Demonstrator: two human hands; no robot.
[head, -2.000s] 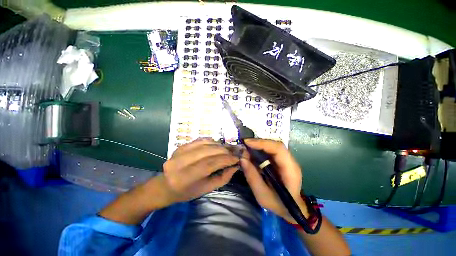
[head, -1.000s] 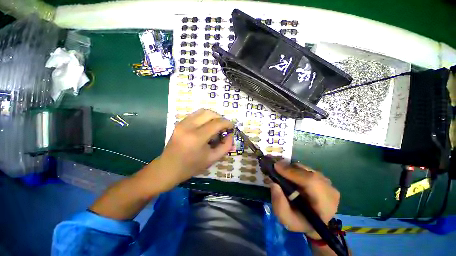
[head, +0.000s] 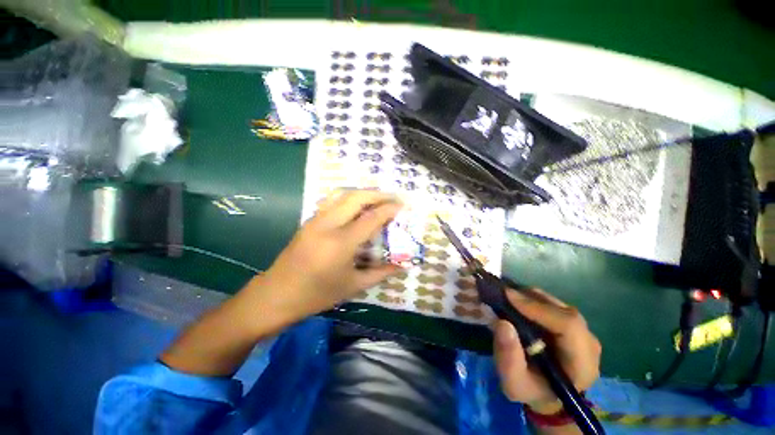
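Observation:
My left hand is bent over the near part of the white component sheet, its fingers around a small circuit board assembly that is partly hidden and blurred. My right hand holds the black soldering iron, whose tip points up and left above the sheet, apart from the board. Rows of small parts lie on the sheet, dark at the far side and tan near me. A thin solder wire runs from the spool toward my left hand.
A black fan stands tilted on the sheet. Right of it are a tray of speckled loose parts and a black soldering station. Circuit modules and gold slivers lie left of the sheet. Clear trays and white tissue are far left.
My hands were together near my body two seconds ago. My left hand moved forward over the sheet; my right hand drew away right with the iron, its tip now off the board.

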